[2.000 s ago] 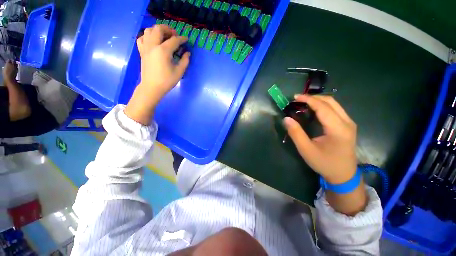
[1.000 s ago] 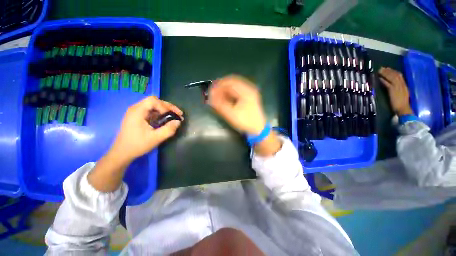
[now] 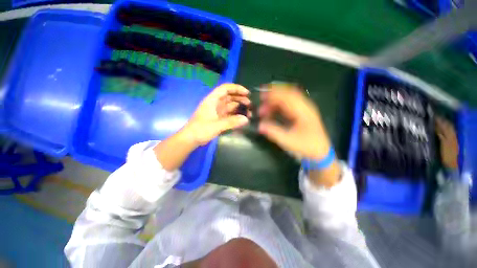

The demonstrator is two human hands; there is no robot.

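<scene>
My left hand [image 3: 217,115] is over the dark green bench by the left tray's right edge, its fingers curled around a small black part [image 3: 241,109], mostly hidden. My right hand [image 3: 293,120] is just to its right, blurred, with thumb and fingers bent towards the black part. I cannot tell if it holds anything. The left tray [image 3: 167,118] holds rows of black parts with green circuit boards [image 3: 172,68] in its upper part. A thin pale piece shows by my right fingertips, too blurred to name.
A blue tray [image 3: 52,84] adjoins the left tray on its left. The right tray [image 3: 392,193] holds dense rows of black units with silvery ends [image 3: 395,123]. Beyond it are another person's hand [image 3: 447,142] and sleeve. A white edge [image 3: 303,47] runs behind the bench.
The view has shifted, so the trays appear further right. My hands have come close together over the bench. My left hand still holds the black part.
</scene>
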